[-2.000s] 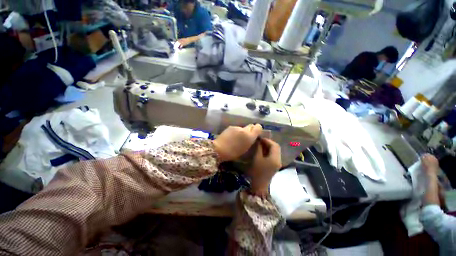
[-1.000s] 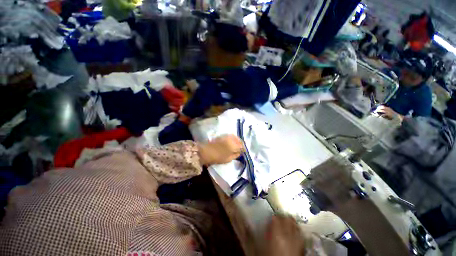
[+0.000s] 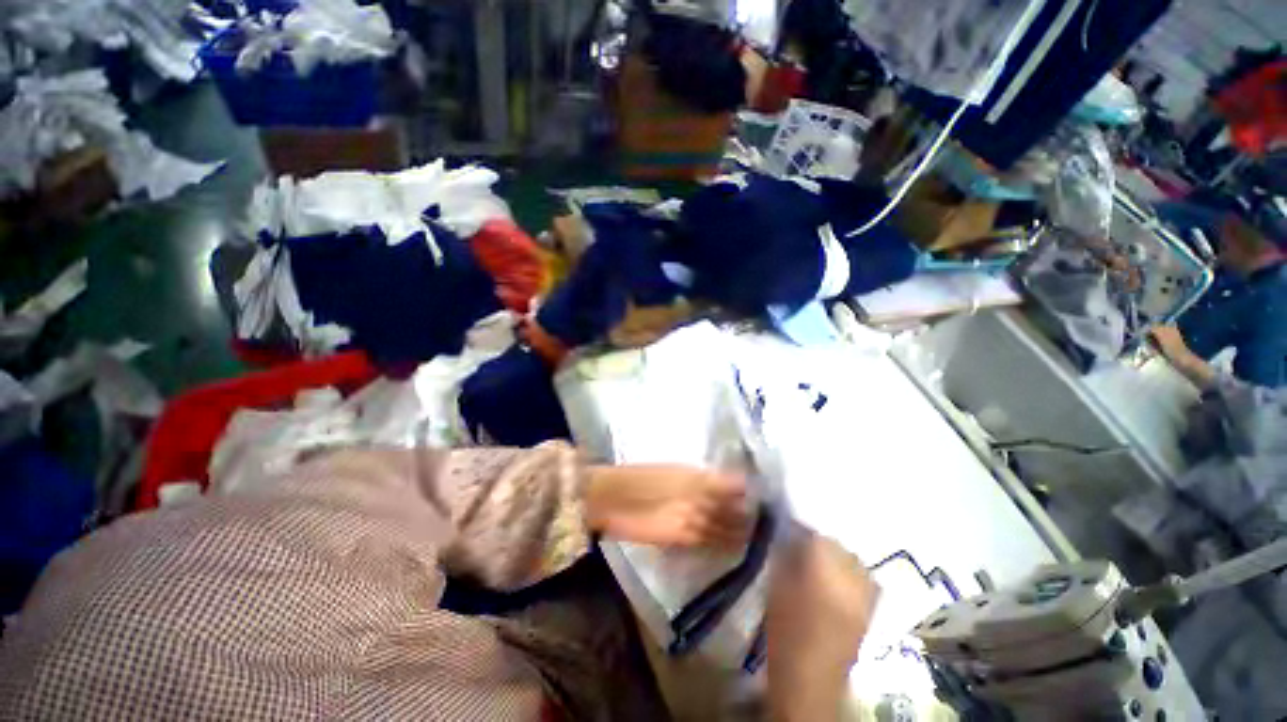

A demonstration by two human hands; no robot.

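Observation:
The white garment body [image 3: 680, 402] lies on the machine table at the centre, with a navy strip [image 3: 723, 590] running over its right side. My left hand [image 3: 678, 509] is over the white cloth with its fingers closed at the cloth's right part, next to the strip. My right hand [image 3: 822, 621] is blurred, right beside and below it, reaching up from the bottom; its fingertips are not clear. The cream sewing machine head [image 3: 1037, 632] is at the lower right. Whether my right hand holds anything cannot be told.
A red basket [image 3: 212, 409] with white and navy pieces is at the left. Navy panels [image 3: 748, 240] are piled behind the table, with a light blue piece [image 3: 806, 323]. A blue bin [image 3: 297, 88] stands farther back. Another worker's arm [image 3: 1193, 360] is at the right.
The view has swung left from the machine to the white garment. My left hand has moved onto the cloth's right part. My right hand has come up beside it, and the strip's position has shifted.

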